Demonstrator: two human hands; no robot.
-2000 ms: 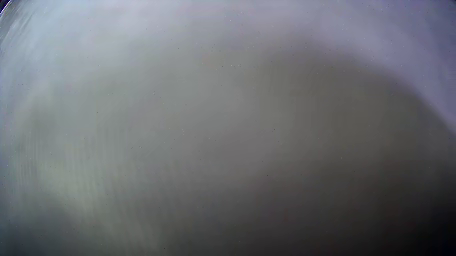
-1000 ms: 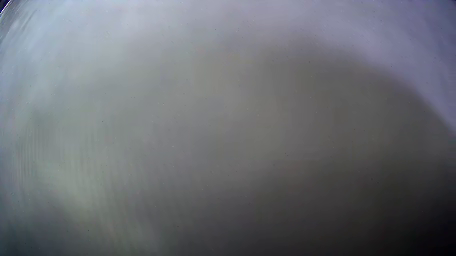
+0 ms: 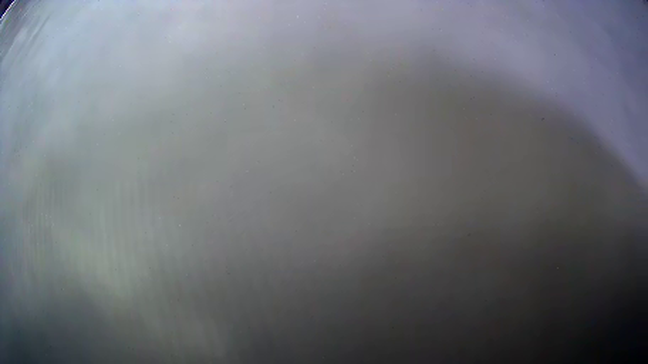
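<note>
A blurred grey-green surface (image 3: 327, 185) fills most of the head view, very close to the lens or out of focus. I cannot tell what it is. It darkens towards the bottom right, and faint upright stripes show at the lower left. Neither my left hand nor my right hand can be made out. No worked object can be made out.
A paler, bluish-lilac blurred area (image 3: 590, 64) lies along the top and upper right, with a soft curved border against the grey-green. No other object or edge can be told apart.
</note>
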